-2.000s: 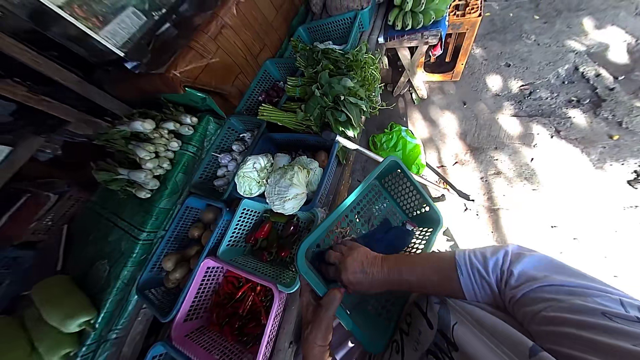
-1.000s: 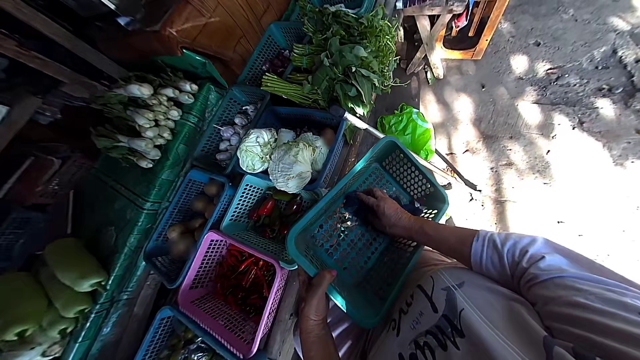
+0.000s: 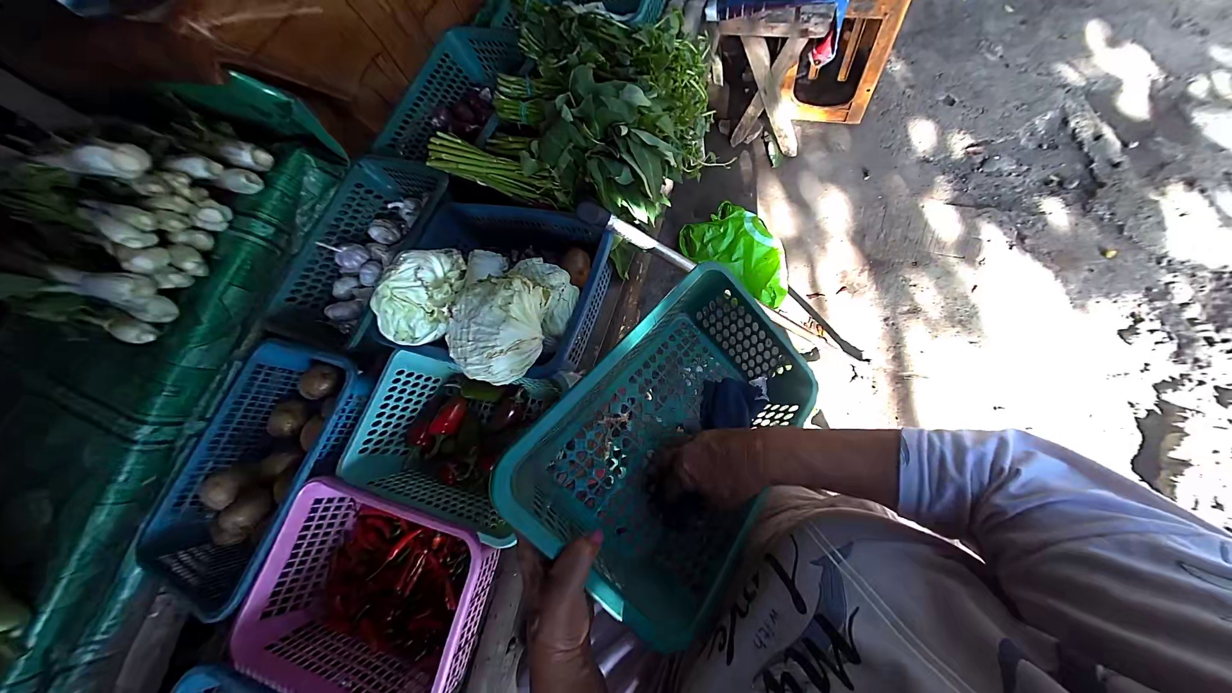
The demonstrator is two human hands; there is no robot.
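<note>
A teal perforated plastic basket (image 3: 630, 385) is tilted over my lap, with small bits of debris on its bottom. My left hand (image 3: 563, 606) grips its lower left rim, thumb over the edge. Inside the basket, my right hand (image 3: 712, 472) is on a dark cloth (image 3: 729, 402), part of which lies against the basket's right end; the fingers are in shadow. Just left of the basket are a light teal basket (image 3: 385, 404) of red and green peppers and a pink basket (image 3: 279, 587) of red chillies.
Blue baskets hold potatoes (image 3: 245, 510) and cabbages (image 3: 496, 327); another holds garlic (image 3: 356, 260). Leafy green bundles (image 3: 616, 106) lie behind. White-bulbed vegetables (image 3: 125, 231) rest on a green-covered table at left. A green plastic bag (image 3: 736, 252) and a stick lie beyond the basket, near a wooden stand (image 3: 770, 87).
My right hand has moved within the basket, from near its far right part toward the side by my body. My left hand stays at the rim.
</note>
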